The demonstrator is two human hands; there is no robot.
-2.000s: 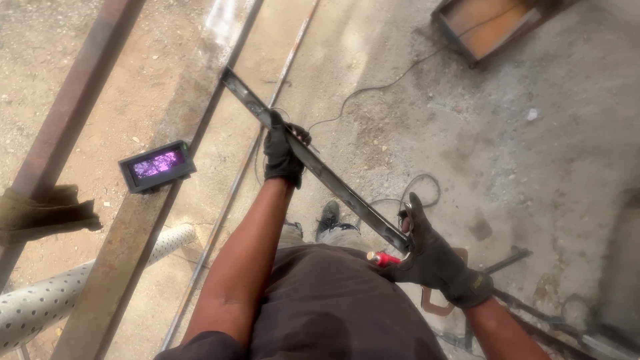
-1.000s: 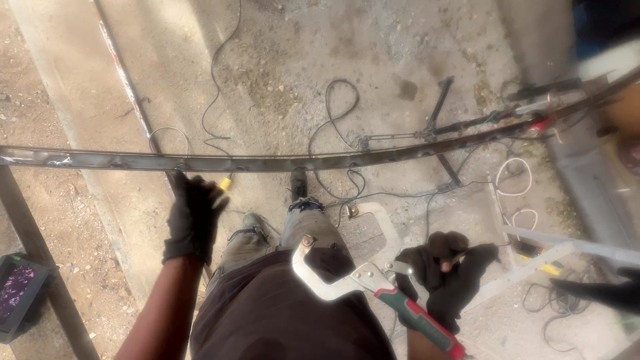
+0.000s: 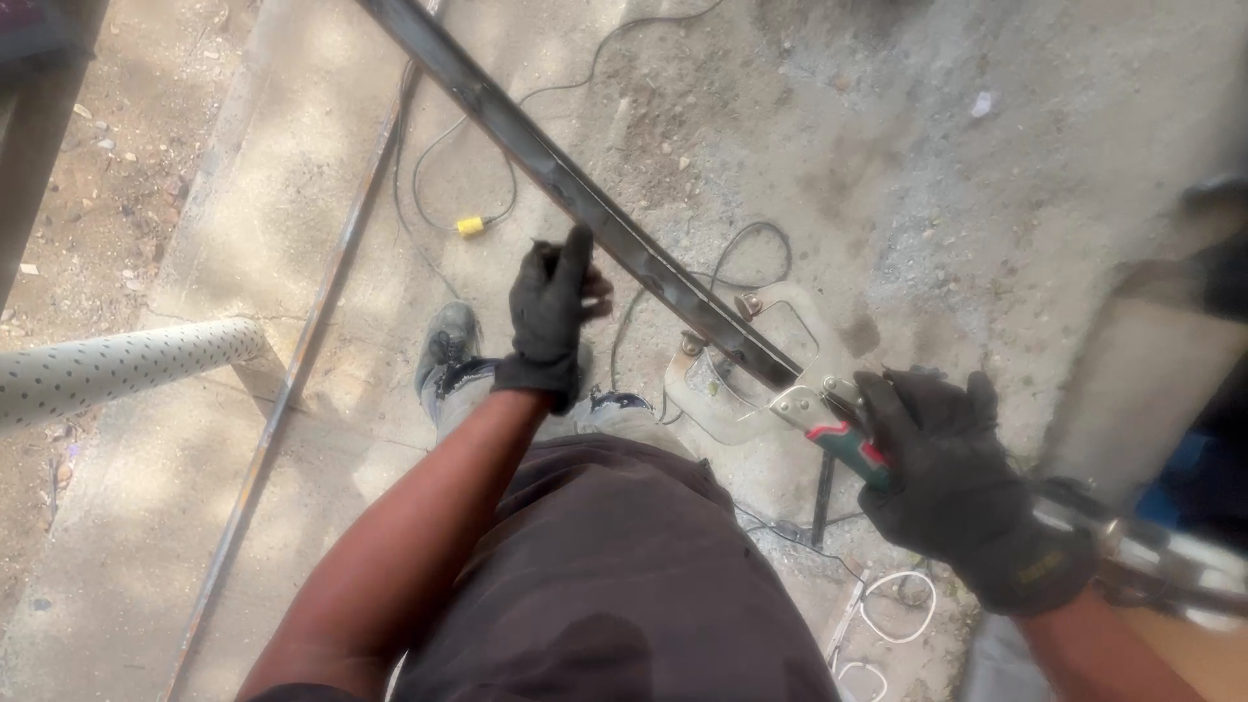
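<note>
My right hand (image 3: 936, 478), in a black glove, grips the red and green handle of a locking C-clamp (image 3: 843, 444). The clamp's wide metal jaws lie on either side of the end of a long dark steel bar (image 3: 595, 210), which runs up to the top left. Whether the jaw pads touch the bar cannot be told. My left hand (image 3: 551, 302), also in a black glove, is beside the bar's lower left edge, its thumb tip near or against the steel and its fingers partly curled.
A thin rusty metal rod (image 3: 322, 302) lies along the concrete at left, near a perforated white tube (image 3: 127, 366). Dark cables with a yellow connector (image 3: 470, 227) loop over the ground by my shoes (image 3: 450, 341). A white cord (image 3: 897, 604) lies at lower right.
One second ago the clamp's jaws were below the bar, over my legs; now they are around its end. The bar now slants down to the right. The view has turned.
</note>
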